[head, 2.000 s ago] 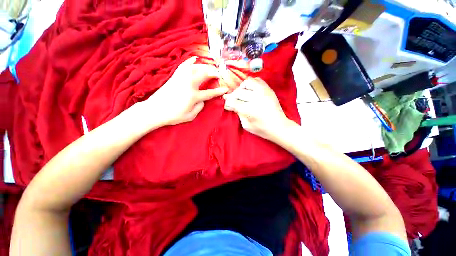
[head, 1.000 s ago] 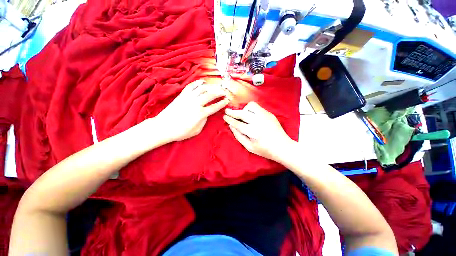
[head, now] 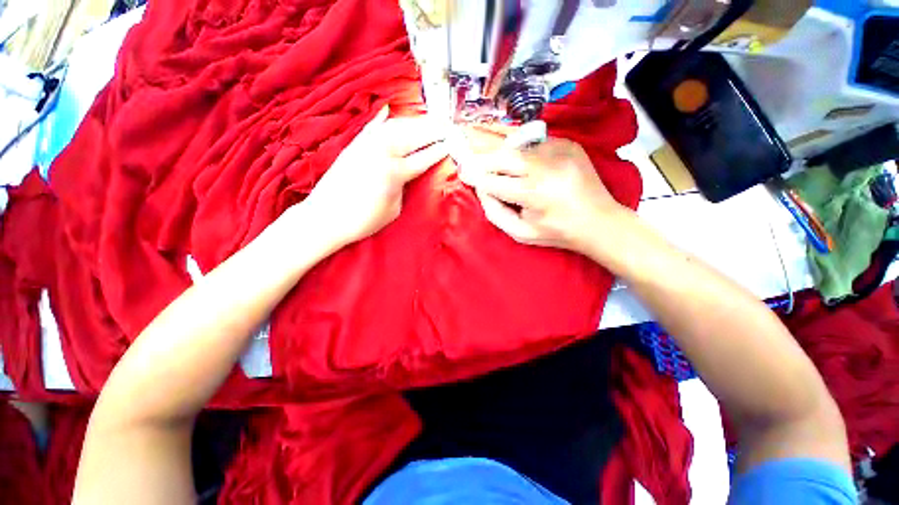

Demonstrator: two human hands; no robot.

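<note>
A large red garment [head: 375,296] lies over the table and hangs down at the wearer's lap. It is gathered in fine folds at the left and smoother below the hands. My left hand [head: 367,178] rests on the cloth left of the seam, its fingers close to the presser foot area. My right hand [head: 542,189] is right of the seam, its fingers pinching the cloth just below the machine's needle area [head: 463,110]. The needle and presser foot are blurred in bright glare. The fingertips of the two hands are nearly touching.
The white sewing machine [head: 611,39] stands at the top right. A black box with an orange mark [head: 708,123] hangs beside it. Pens [head: 806,217] and a green cloth [head: 843,229] lie at the right. A red heap [head: 853,360] and a blue crate [head: 666,352] are at lower right.
My right hand has moved up closer to the needle area, and my left hand slightly up. The cloth's right edge is now more rumpled. The camera view has shifted.
</note>
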